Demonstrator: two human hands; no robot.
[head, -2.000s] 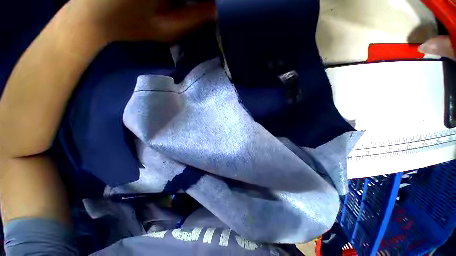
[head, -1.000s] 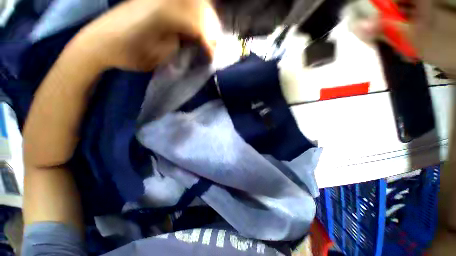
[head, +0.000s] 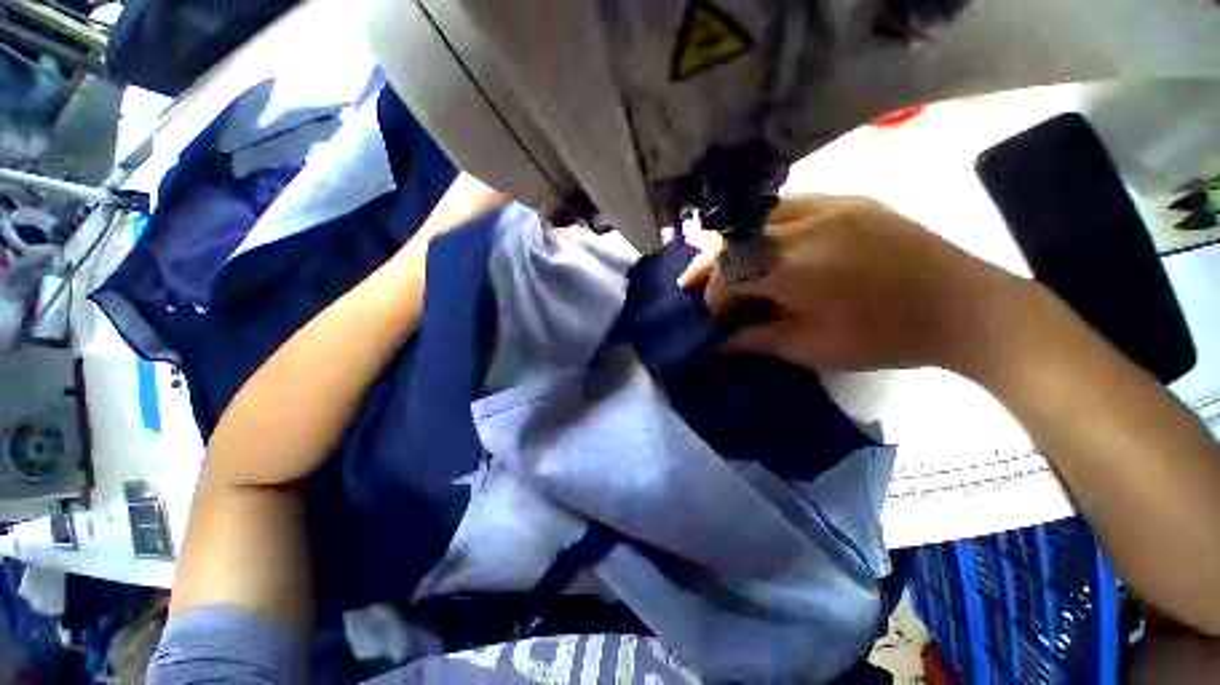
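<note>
The navy and light blue-grey garment [head: 629, 442] lies bunched below the machine head [head: 575, 80], its pale side uppermost in front and navy cloth under the needle area. My right hand [head: 856, 274] is at the head's lower end, with fingers and thumb closed on navy fabric [head: 682, 301]. My left hand [head: 475, 198] shows only near the wrist; its fingers are hidden behind raised cloth and the machine head. The needle and presser foot cannot be made out.
A black smartphone [head: 1086, 241] lies on the white table right of my right hand. A red piece [head: 899, 115] shows behind that hand. More garment [head: 214, 254] spreads over the table at left. A blue crate [head: 1003, 609] is below the table edge, which bears a printed scale [head: 977, 479].
My right hand has come from the far right, where it was by the red handles, to the fabric at the needle area. The view has shifted, and the machine head now shows above the garment.
</note>
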